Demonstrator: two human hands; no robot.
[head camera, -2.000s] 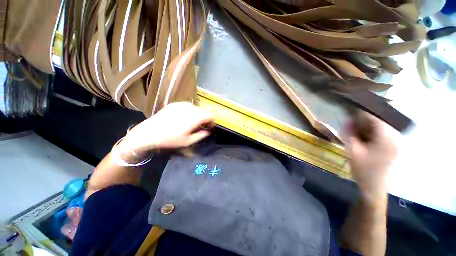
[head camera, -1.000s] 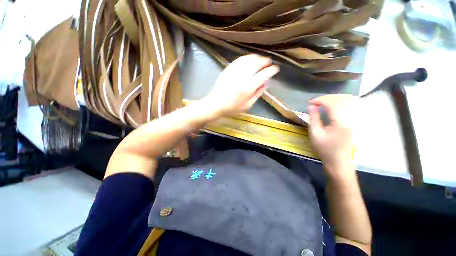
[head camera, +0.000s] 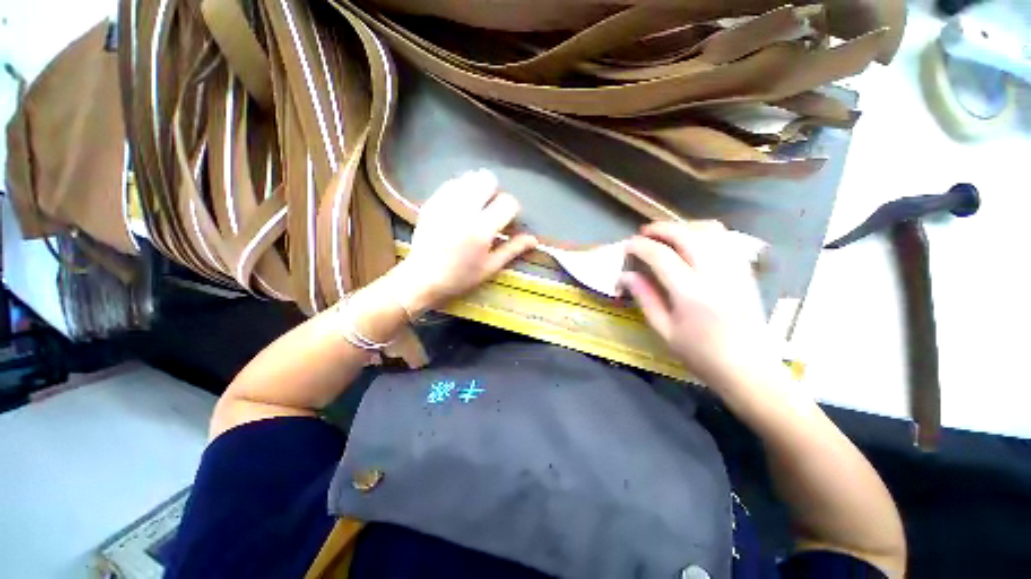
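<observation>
My left hand (head camera: 461, 235) pinches a brown leather strap (head camera: 390, 187) just above the yellow guide strips (head camera: 543, 316). My right hand (head camera: 692, 283) holds the same strap farther right, where a pale underside or white strip (head camera: 590, 267) shows, twisted between the hands. The strap's right end is partly hidden by my right hand. Another strap (head camera: 588, 172) runs down the grey board (head camera: 452, 136) to my right hand. Looped straps with white lines (head camera: 322, 124) hang at the left.
Loose strap ends (head camera: 678, 85) fan over the back of the board. A hammer (head camera: 921, 328) lies on the white table at the right. A pale tape ring (head camera: 961, 96) is at the far right. A brown leather piece (head camera: 77, 136) lies at the far left.
The hammer was in my right hand and now lies on the table. Both hands have come to a strap at the front of the board, and its pale side now shows between them.
</observation>
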